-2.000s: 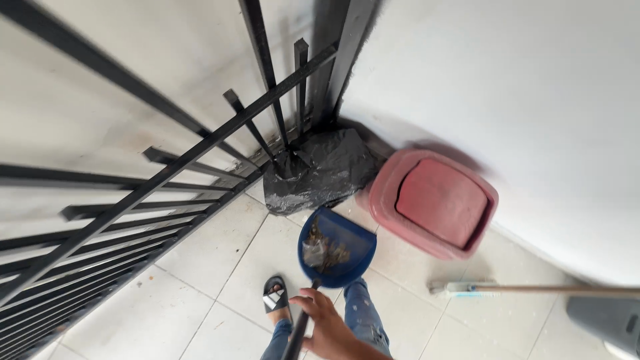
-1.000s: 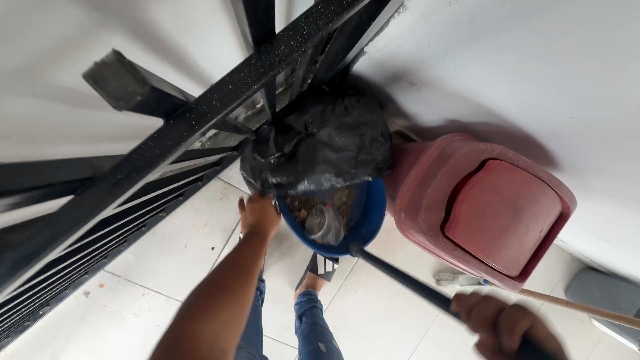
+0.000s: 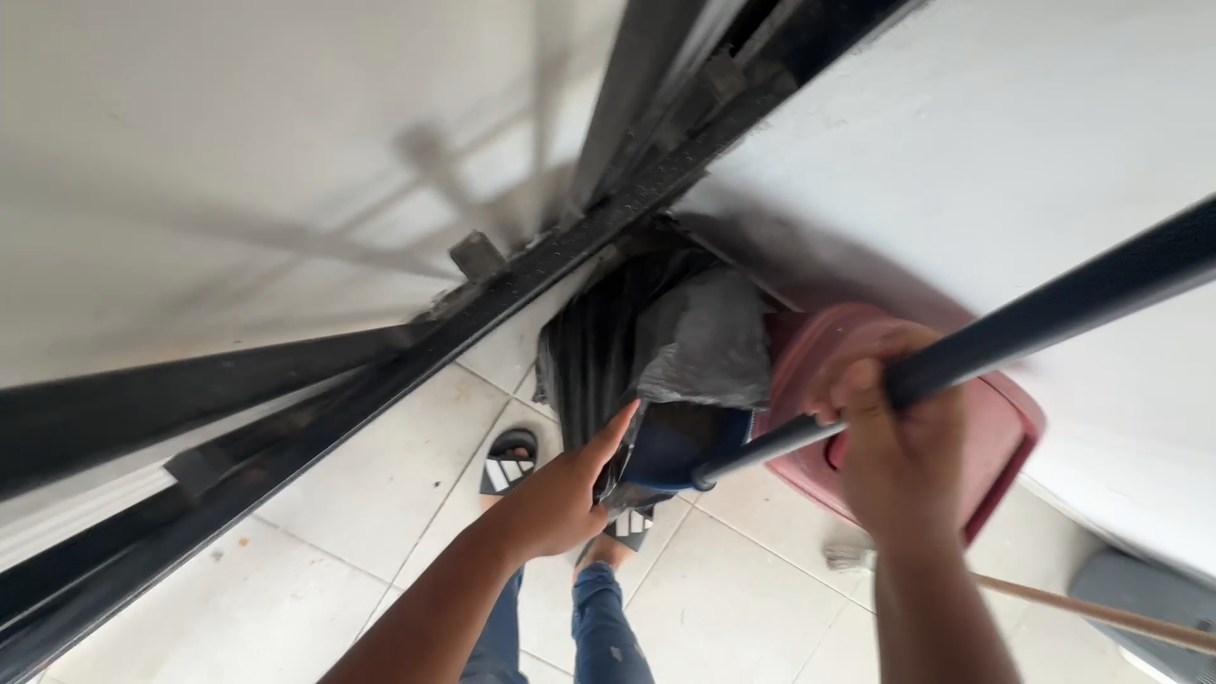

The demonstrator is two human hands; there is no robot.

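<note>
A black plastic bag hangs open around the pan of a blue dustpan, which is mostly inside it. At the bag's near left edge, my left hand grips the plastic, its index finger stretched along the rim. My right hand is closed round the dustpan's long dark handle, which slants from the pan up to the right. The pan's inside is dark, so what it holds cannot be told.
Black metal railing crosses on the left, close to the camera. A red swing-lid trash bin stands beside the bag against the white wall. A wooden-handled broom or brush and a grey object are at lower right.
The dustpan, which showed debris in it earlier, has gone deeper into the bag. My right hand has moved up with the handle, which is now tilted up to the right.
</note>
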